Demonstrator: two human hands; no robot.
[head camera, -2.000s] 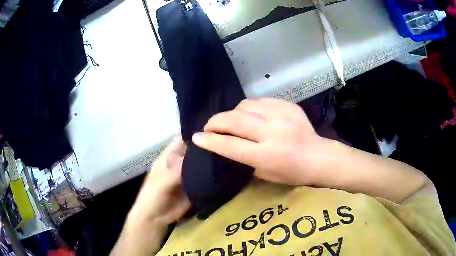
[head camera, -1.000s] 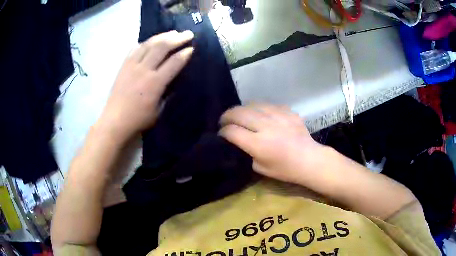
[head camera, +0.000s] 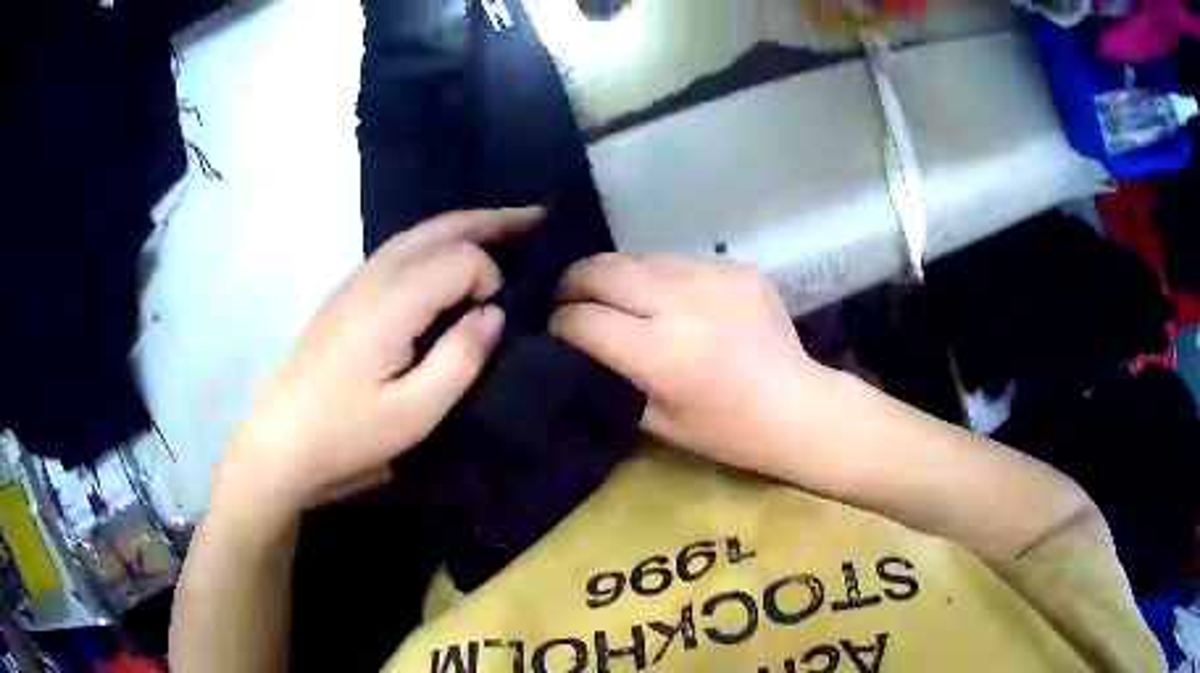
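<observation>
A black garment piece (head camera: 461, 151) runs from the presser foot (head camera: 496, 13) at the top edge down the white table to my lap. My left hand (head camera: 382, 348) lies on its left side, fingers bent, thumb and fingertips pinching the dark cloth. My right hand (head camera: 691, 335) grips the right edge of the cloth with fingertips close to the left ones. The cloth below the hands is bunched over the yellow shirt. The needle is too blurred to make out.
A black work pile (head camera: 79, 237) lies at the left. A white strap (head camera: 901, 171) hangs over the table's right part. A blue tray (head camera: 1086, 112) with a clear bottle (head camera: 1138, 118) is at the right edge. More dark cloth (head camera: 1053, 296) lies below it.
My left hand first came from under the cloth up near the presser foot, and has now moved back down beside my right hand. The cloth between them has been gathered.
</observation>
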